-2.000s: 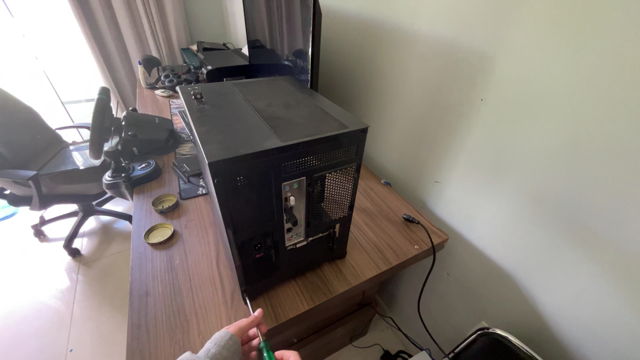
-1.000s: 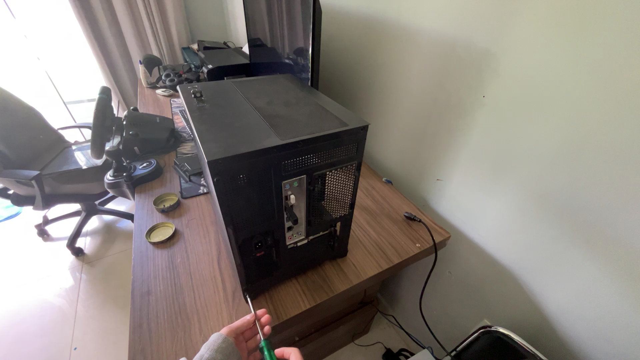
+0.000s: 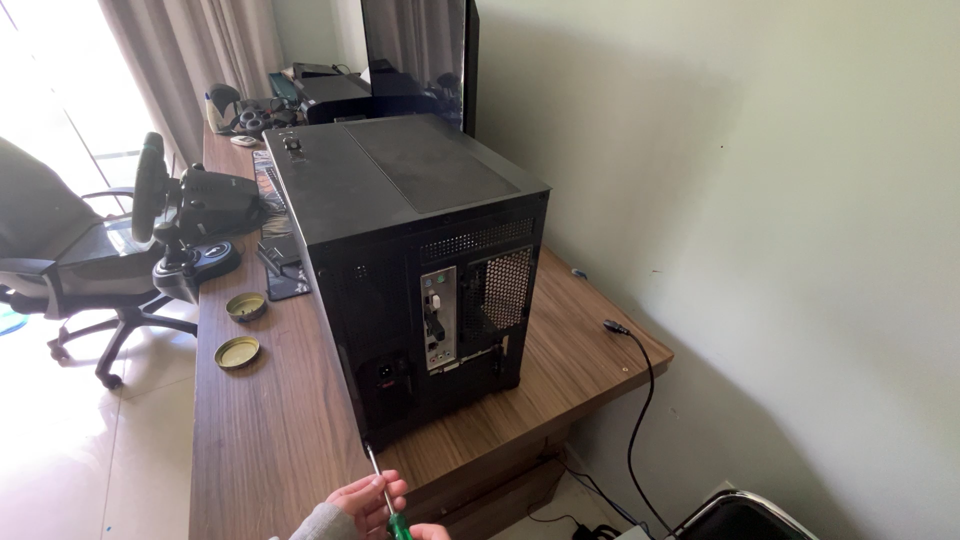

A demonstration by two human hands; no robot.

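Observation:
A black computer case (image 3: 420,300) stands upright on the wooden desk, its rear panel facing me. The tip of a screwdriver (image 3: 381,480) with a green handle touches the lower left corner of that panel, at a screw position. My left hand (image 3: 367,501), in a grey sleeve, has its fingers around the metal shaft. Low at the frame's bottom edge, my right hand (image 3: 430,532) is at the green handle, mostly cut off. Two round metal lids lie left of the case: the farther lid (image 3: 246,307) holds small dark pieces, the nearer lid (image 3: 237,352) shows a bare inside.
A racing wheel (image 3: 150,187) and shifter (image 3: 196,264) sit at the desk's left edge, beside an office chair (image 3: 52,247). Behind the case stands a monitor (image 3: 420,60). A black power cable (image 3: 643,390) hangs over the right edge near a black chair (image 3: 750,517).
The fingers of my left hand have shifted slightly on the screwdriver shaft. The screwdriver stays at the same lower corner of the case.

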